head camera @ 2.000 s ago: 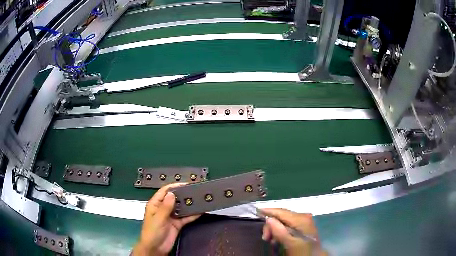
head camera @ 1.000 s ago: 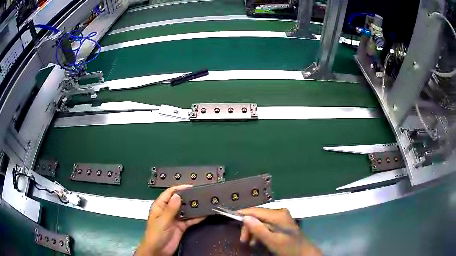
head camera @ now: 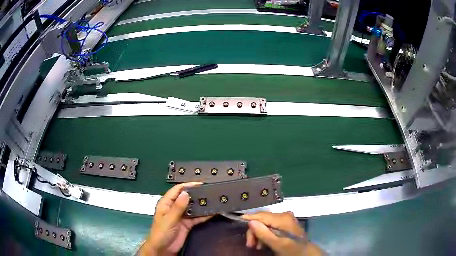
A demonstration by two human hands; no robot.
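My left hand (head camera: 171,220) grips the left end of a grey-brown fixture plate (head camera: 234,189), held tilted up to the right above the tray. Four round brass-gold workpieces with dark centres sit in its row of seats. My right hand (head camera: 276,233) holds thin silver tweezers (head camera: 237,217). Their tips are at the plate's lower edge, below the second workpiece from the left; whether they touch it I cannot tell. The black parts tray (head camera: 212,240) lies below, partly hidden by both hands and the plate.
Similar fixtures lie on the green conveyor behind the held plate (head camera: 206,171), further left (head camera: 109,167) and at the right edge (head camera: 396,161). One rests on the middle guide rail (head camera: 233,105), another at lower left (head camera: 53,234). A black rod (head camera: 198,70) lies on a farther rail.
The tweezers moved from right of the plate onto its face near the second workpiece, then down to its lower edge. The near-lane fixtures on the left moved right along the belt.
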